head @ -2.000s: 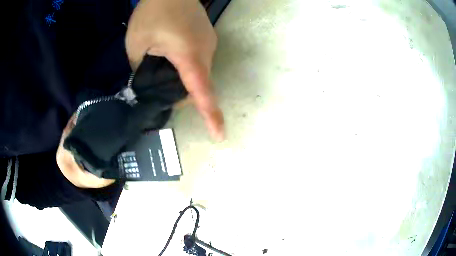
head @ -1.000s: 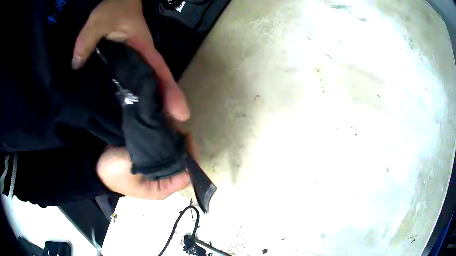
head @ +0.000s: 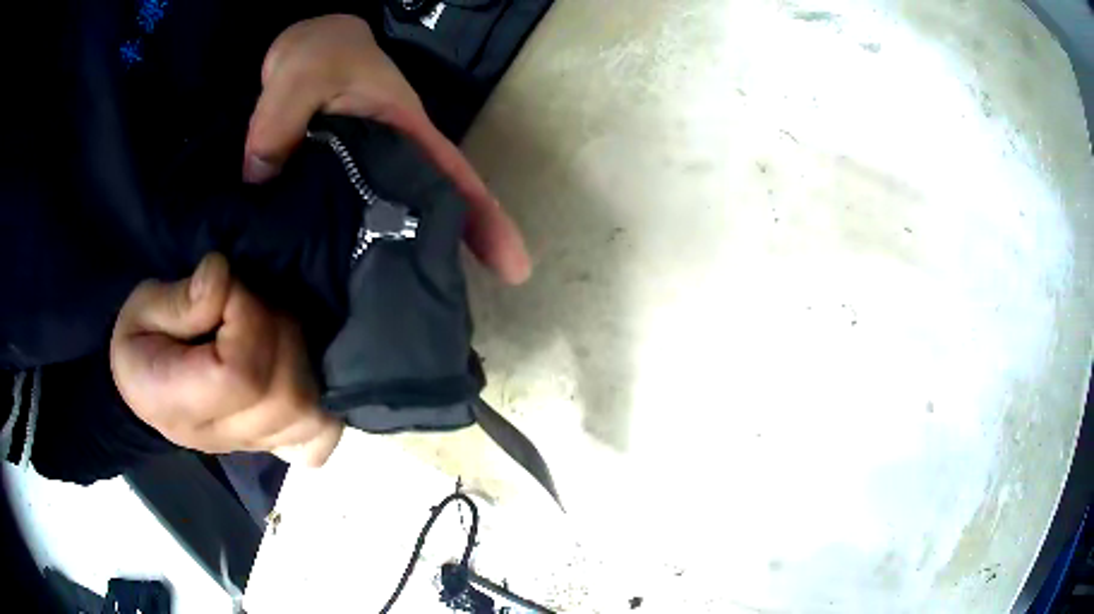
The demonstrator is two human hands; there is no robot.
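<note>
A black cloth zip bag (head: 408,306) is held up at the table's near edge. A silvery toothed zip runs down its upper part to a silver slider (head: 389,221). A thin dark card tag (head: 518,451), seen nearly edge-on, hangs from its lower corner. My left hand (head: 384,132) grips the bag's upper end, thumb on the near side and fingers along the far side. My right hand (head: 222,366) is curled beside the bag's lower near edge, fingertips at the cloth; whether it pinches any cloth is hidden.
The worn whitish tabletop (head: 744,360) curves away beyond the bag. A black cable (head: 422,546) with a small dark fitting lies at its lower edge. More black bags (head: 462,42) show at the top. Dark clothing (head: 96,216) fills the near side.
The bag has turned and its zip side faces the camera more. The card's printed face has swung out of view. My right hand has moved from under the bag to its near side and curled.
</note>
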